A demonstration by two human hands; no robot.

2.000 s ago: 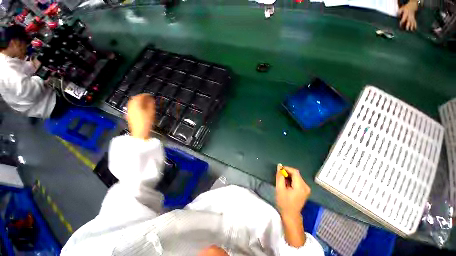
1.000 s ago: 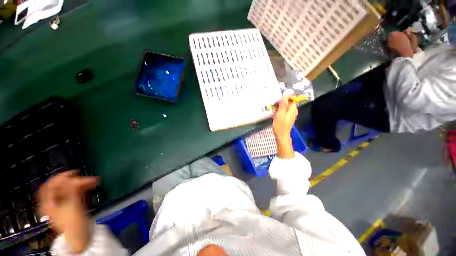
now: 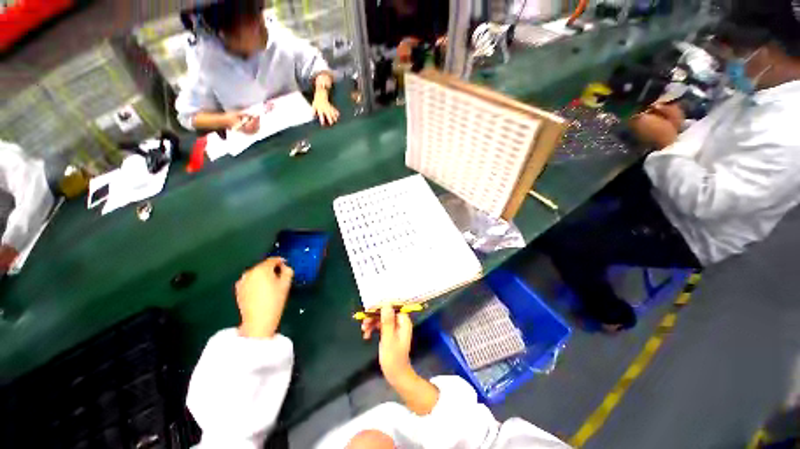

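My left hand is raised over the bench at the near left edge of the small blue-lined box, with a small dark piece at its fingertips. My right hand holds the yellow tool crosswise in its fingers, at the near edge of the white parts tray. The tray lies flat, with rows of small dark slots in its upper part. What the dark piece is exactly is too blurred to tell.
A second slotted tray stands propped behind the white one, a clear plastic bag beside it. Black blister tray at lower left. Blue bin below the bench edge. A person sits at right, another across the bench.
The view has turned up and shows more of the far bench. My left hand has moved from the black blister tray to beside the blue-lined box. My right hand has moved to the white tray's near edge.
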